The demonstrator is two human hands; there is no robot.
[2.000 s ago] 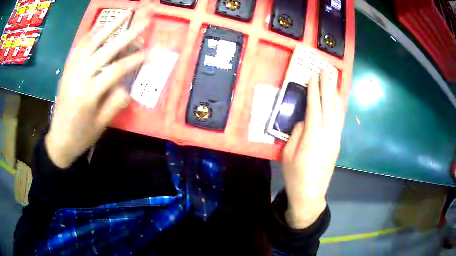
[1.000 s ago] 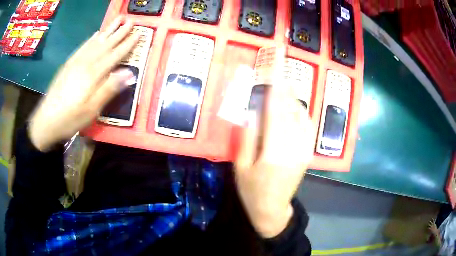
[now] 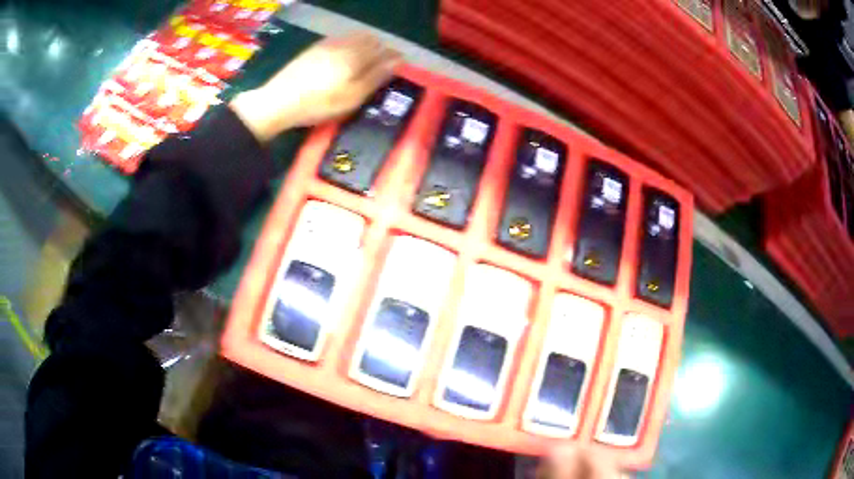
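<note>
A red foam tray (image 3: 375,220) holds two rows of phones. The near row shows pale keypad phones (image 3: 391,318) lying face up, their dark screens towards me. The far row shows black phone backs (image 3: 459,164) with white stickers and gold-coloured spots. My left hand (image 3: 323,86) is at the tray's far left corner, its fingertips by the leftmost black phone; its grip is unclear. My right hand (image 3: 576,462) is a blurred patch at the near right edge of the tray, mostly cut off by the frame's bottom.
Red-yellow label sheets (image 3: 173,79) lie on the green table (image 3: 740,374) at the far left. Thick stacks of red trays (image 3: 618,94) stand beyond the working tray and at the right, with phones on top. A pale strip runs between tray and stacks.
The view has shifted, showing the whole tray. The middle near-row phones now lie in their slots. My left hand has moved to the far left corner, my right hand to the near edge.
</note>
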